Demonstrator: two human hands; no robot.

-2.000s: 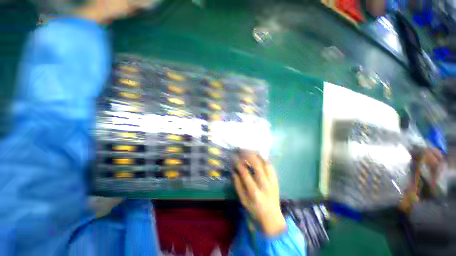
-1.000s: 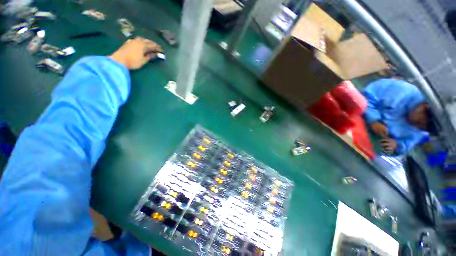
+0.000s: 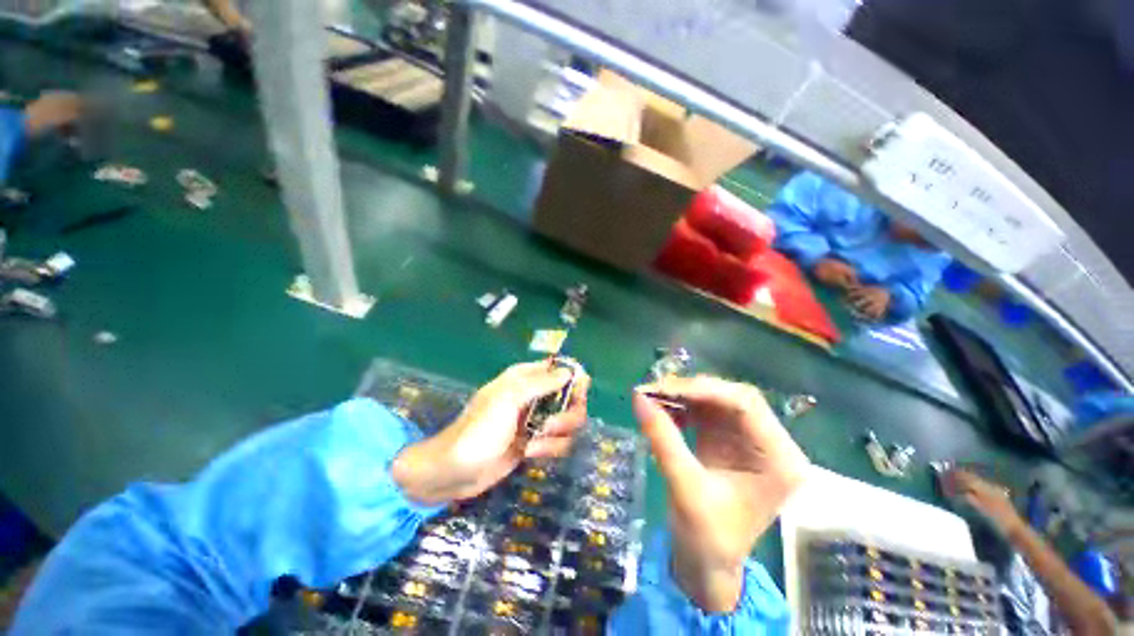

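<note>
My left hand [image 3: 497, 429] holds a part-built electronic unit [image 3: 548, 400] above the far edge of the blister tray; a white-yellow flap [image 3: 547, 339] sticks up from it. My right hand [image 3: 721, 466] is just to its right, apart from it, with thumb and forefinger pinched on a small dark component [image 3: 663, 398], mostly hidden by the fingers. The clear blister tray [image 3: 466, 547] with rows of black-and-orange parts lies below both hands, partly covered by my left sleeve.
Single units [image 3: 499, 308] lie beyond the tray, and several more at the left. A grey post [image 3: 311, 162] stands left of centre. A carton [image 3: 616, 186] and red bags [image 3: 734, 255] are across the line. Stacked trays [image 3: 895, 590] lie on a white sheet [image 3: 858, 509]. Other people's hands show left and right.
My left hand has come back from the far left to above the tray, now with a unit in it. My right hand has come into view beside it. The view has shifted.
</note>
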